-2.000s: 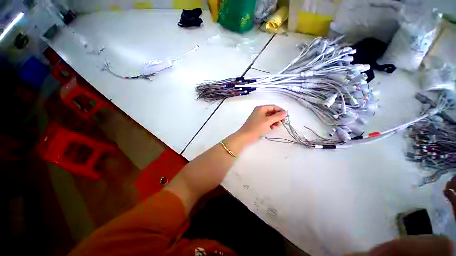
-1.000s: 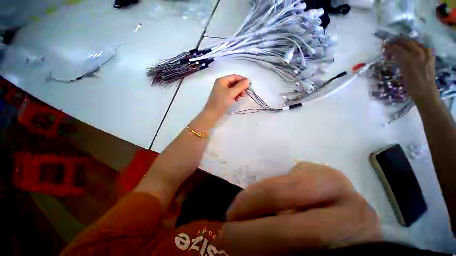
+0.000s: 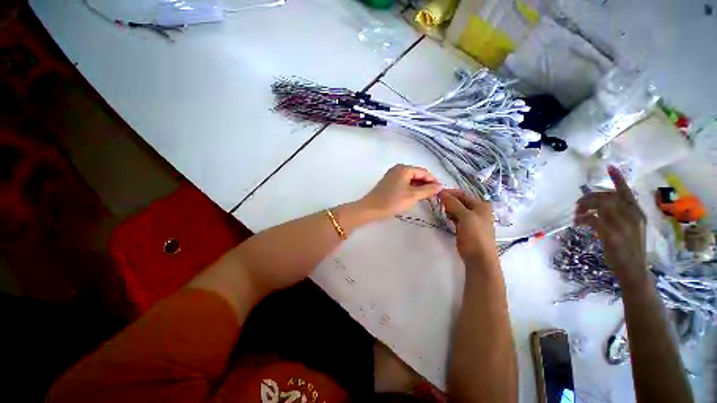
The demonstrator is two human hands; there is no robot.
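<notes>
My left hand [image 3: 405, 191] and my right hand [image 3: 469, 223] meet at their fingertips over the bench. Both pinch the thin lead wires [image 3: 436, 206] of one white cable. Some dark wires [image 3: 421, 223] hang loose below and left of my fingers. The white cable with a red band [image 3: 538, 235] runs right from behind my right hand. Whether a small connector is between the fingertips cannot be told.
A large cable bundle [image 3: 440, 122] lies behind my hands. A darker wire pile [image 3: 586, 256] is at right, with another person's hand [image 3: 617, 224] over it. A smartphone [image 3: 554, 366] lies at front right. Bags of parts [image 3: 617, 110] and an orange object [image 3: 682, 205] stand at the back right.
My right hand has come from the front edge up to the wire ends beside my left hand. The other person's hand stays over the right pile. The view has shifted.
</notes>
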